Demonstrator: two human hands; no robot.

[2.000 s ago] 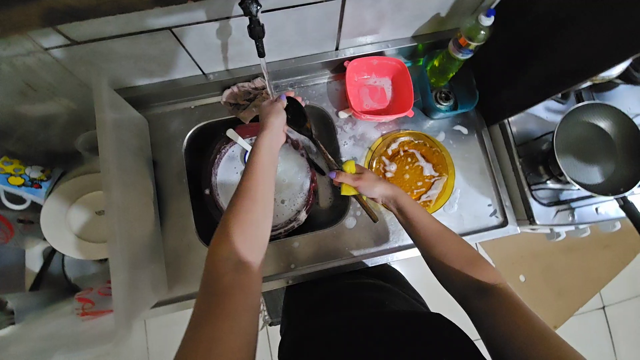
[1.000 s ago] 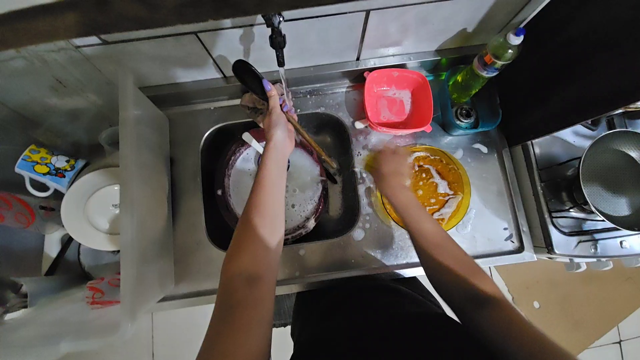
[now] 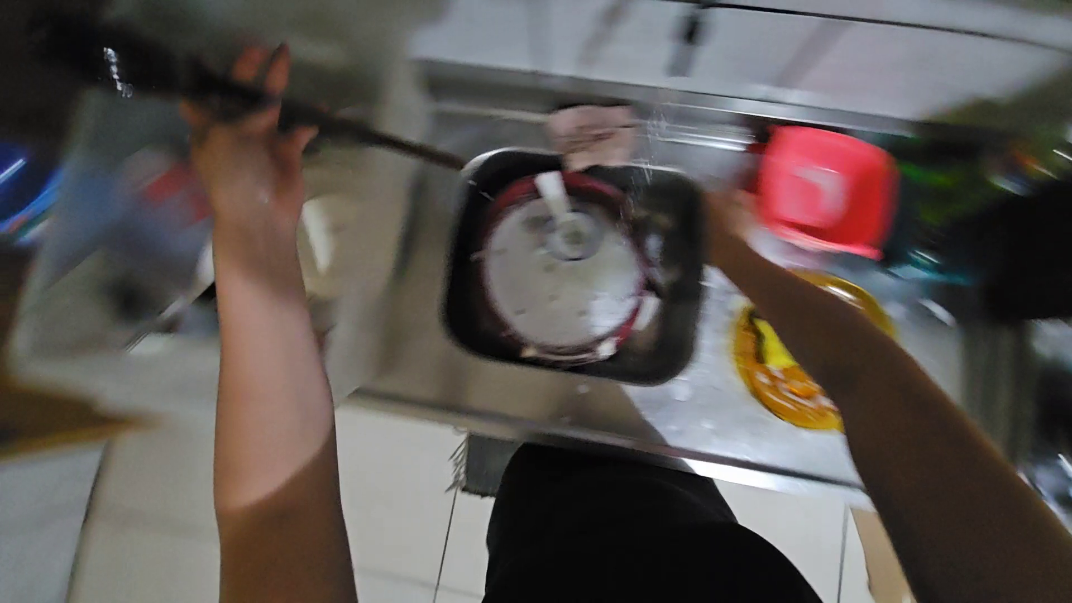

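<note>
My left hand [image 3: 251, 138], blurred at the upper left, is closed around a long dark-headed spoon or ladle [image 3: 360, 132] with a wooden-looking handle, over the area left of the sink. My right hand [image 3: 729, 219] is blurred between the basin's right edge and the red plastic bowl [image 3: 825, 188]; its fingers cannot be made out. In the steel sink basin [image 3: 674, 352] sits a dark red pot [image 3: 502, 209] of whitish soapy water, with a white-handled utensil [image 3: 553, 193] in it. A yellow sponge [image 3: 775, 347] lies on the amber plate [image 3: 791, 402], partly behind my right forearm.
A wet cloth [image 3: 593, 134] lies at the basin's back edge, near falling water. The faucet [image 3: 691, 25] is blurred above. A translucent panel stands left of the sink, with a whitish plate [image 3: 318, 239] nearby. Green bottle shapes blur at the right.
My left hand has carried the long utensil from above the basin to the left. My right hand has left the amber plate, where the sponge now lies. The view has shifted left.
</note>
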